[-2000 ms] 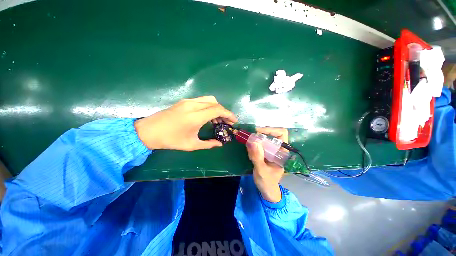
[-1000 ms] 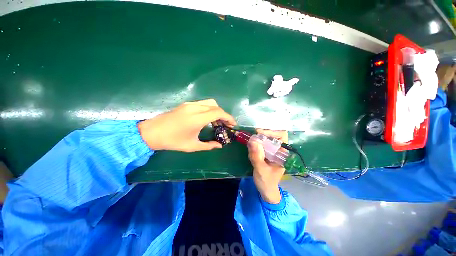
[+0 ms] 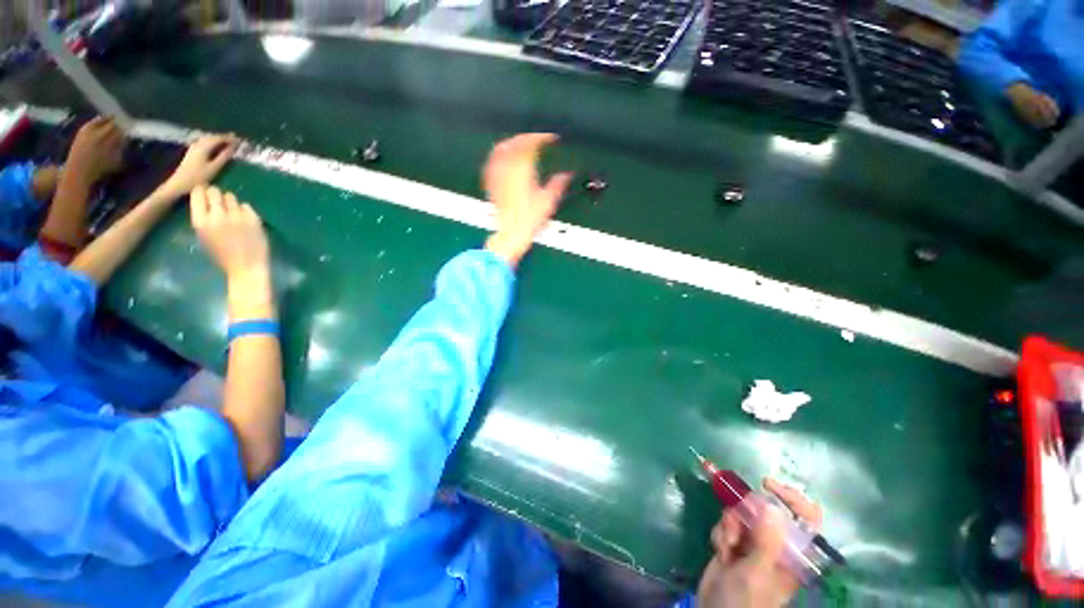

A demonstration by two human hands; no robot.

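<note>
My left hand [image 3: 521, 188] is stretched over the white strip to the far green surface, fingers apart and empty. A small round black part [image 3: 596, 184] lies just right of its fingers, apart from them. More such parts lie singly on the far surface: one to the right [image 3: 731, 194], one farther right [image 3: 924, 253], one to the left [image 3: 370, 152]. My right hand [image 3: 761, 546], low at the right, is shut on the dispensing syringe [image 3: 732, 487]. Its dark red front and thin needle point up and left, clear of any part.
A crumpled white tissue [image 3: 774, 401] lies on the near bench. At right are a red basket [image 3: 1037, 475] with white papers and a black controller [image 3: 1006, 475]. Black compartment trays [image 3: 773, 54] stand at the far side. Other people's hands [image 3: 232, 232] are at left; another person is at top right.
The view has shifted to show the far side. My left hand has let go of the black part and reached forward across the strip. My right hand still holds the syringe, now away from any part.
</note>
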